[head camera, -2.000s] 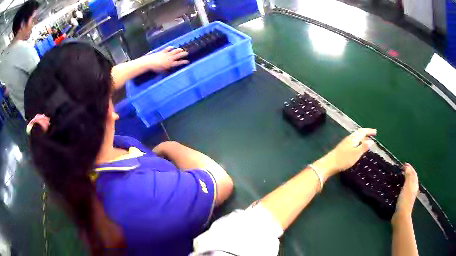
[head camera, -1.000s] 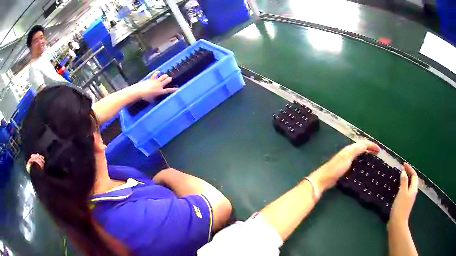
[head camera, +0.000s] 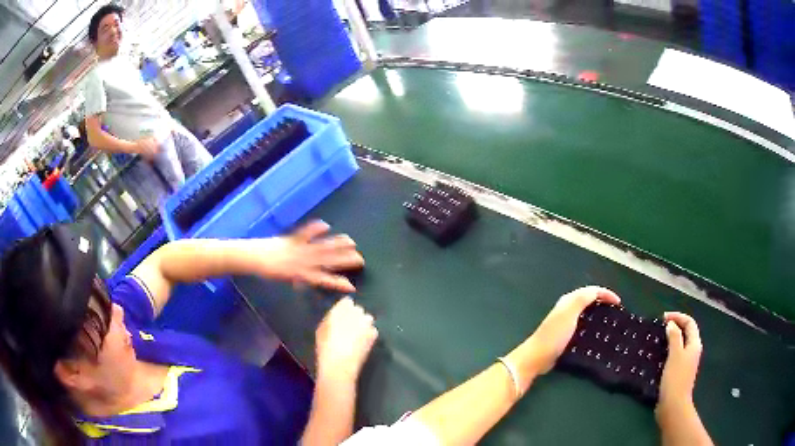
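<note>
A dark block of black power adapters (head camera: 615, 347) sits on the dark green bench top at the lower right, pins up in rows. My left hand (head camera: 571, 320) holds its left end, thumb and fingers against the side and far corner. My right hand (head camera: 681, 357) holds its right end, fingers along the edge. The undersides of the adapters are hidden. A smaller adapter group (head camera: 441, 212) stands apart near the belt's edge, pins up.
A blue tray (head camera: 283, 212) with dark adapter rows stands at the left. A neighbouring worker (head camera: 200, 383) in a blue polo shirt reaches over the bench with both hands, small dark parts under one. The green conveyor belt (head camera: 558, 157) curves beyond. Another person (head camera: 131, 104) stands behind.
The view has swung right. My hands still hold the adapter block, which now lies more level. The neighbour's hand has left the blue tray and is over the bench.
</note>
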